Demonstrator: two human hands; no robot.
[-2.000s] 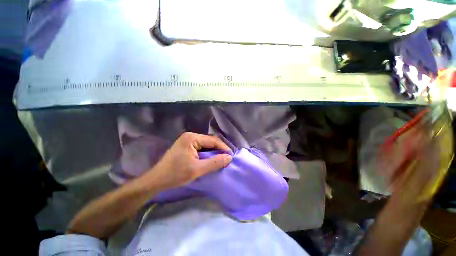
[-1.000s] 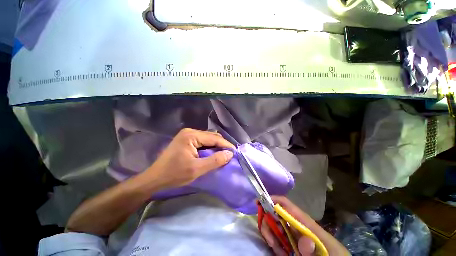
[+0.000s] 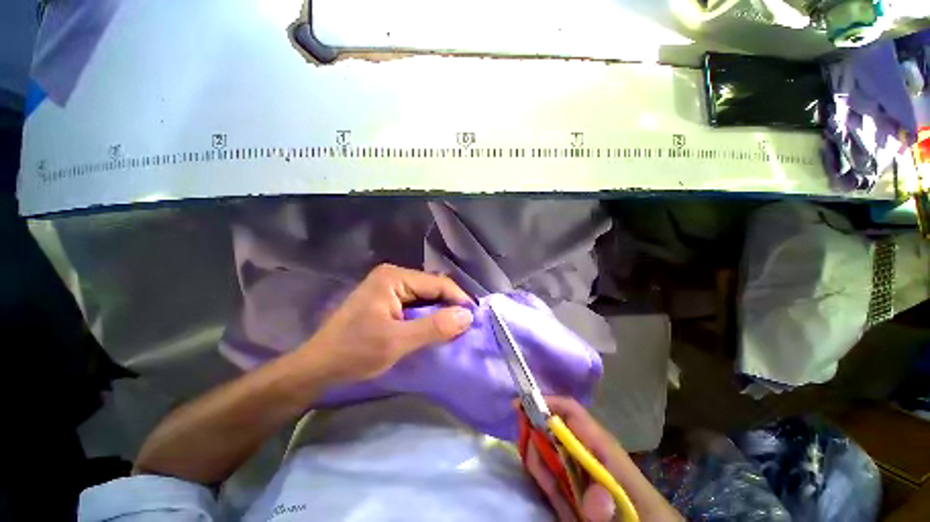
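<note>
A shiny purple garment piece (image 3: pixel 449 372) lies over my lap below the table edge. My left hand (image 3: pixel 393 321) pinches its upper edge between thumb and fingertips. My right hand (image 3: pixel 586 469) holds scissors (image 3: pixel 522 375) by their red and yellow handles, partly cut off by the bottom edge. The blades look closed or nearly so and point up and left over the cloth, with their tips at its upper edge just right of my left fingertips. Whether the tips are in the cloth cannot be told.
The white table (image 3: pixel 184 102) with a printed ruler (image 3: pixel 408 154) spans the top. A flat black phone-like rectangle (image 3: pixel 765 92) and crumpled purple cloth (image 3: pixel 872 112) lie at its right. More purple cloth (image 3: pixel 520 240) hangs below the edge. A pale bundle (image 3: pixel 801 296) and clear plastic (image 3: pixel 806 474) are at right.
The right hand has come from the far right to the purple piece with the scissors. Since one second ago, the blades have closed and the handles have shifted slightly left. The left hand keeps its pinch.
</note>
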